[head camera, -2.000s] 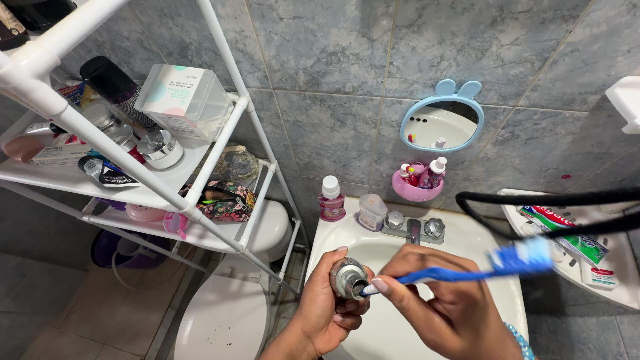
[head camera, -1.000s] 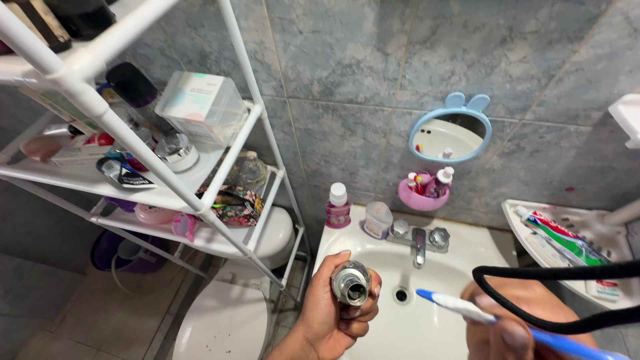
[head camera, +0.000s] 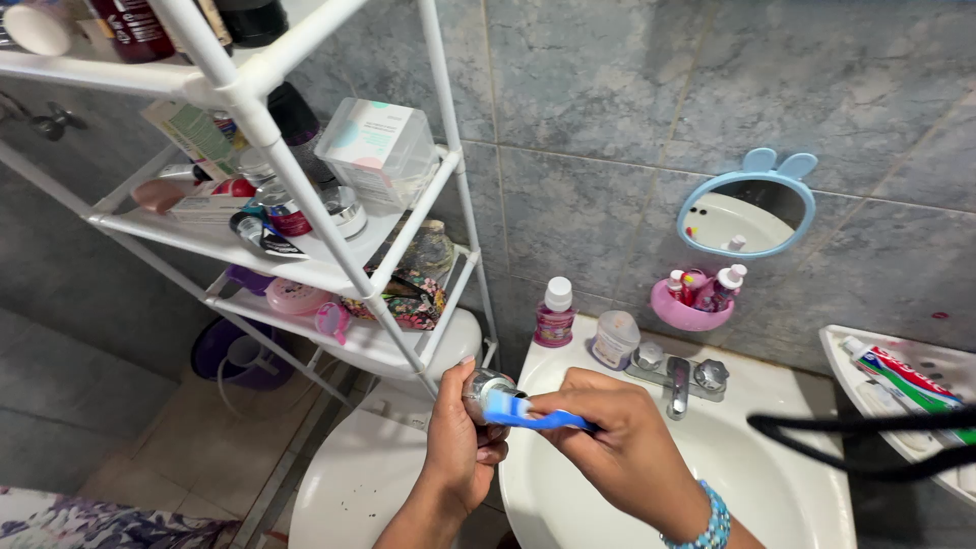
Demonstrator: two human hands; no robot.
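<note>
My left hand (head camera: 457, 442) is closed around a shiny metal cylindrical fitting (head camera: 482, 389), held over the left edge of the sink (head camera: 526, 473). My right hand (head camera: 610, 442), with a blue beaded bracelet (head camera: 709, 515) at the wrist, grips a blue and white toothbrush (head camera: 534, 419). The brush's light blue bristles lie against or just in front of the metal fitting; contact is not certain. Fingers hide part of the handle and the lower part of the fitting. Beyond my hands is the chrome faucet (head camera: 679, 385) with its clear knobs.
A pink mouthwash bottle (head camera: 555, 316) and a translucent cup (head camera: 614, 341) stand on the sink's back rim. At left are a loaded white rack (head camera: 335, 236) and a toilet lid (head camera: 358, 473). A corner shelf (head camera: 839, 343) holds toothpaste; a black cord (head camera: 808, 450) crosses in front.
My right hand has moved left from over the basin to the metal fitting. The toothbrush now points bristles-left across it, where one second ago its handle end pointed left. The view has shifted.
</note>
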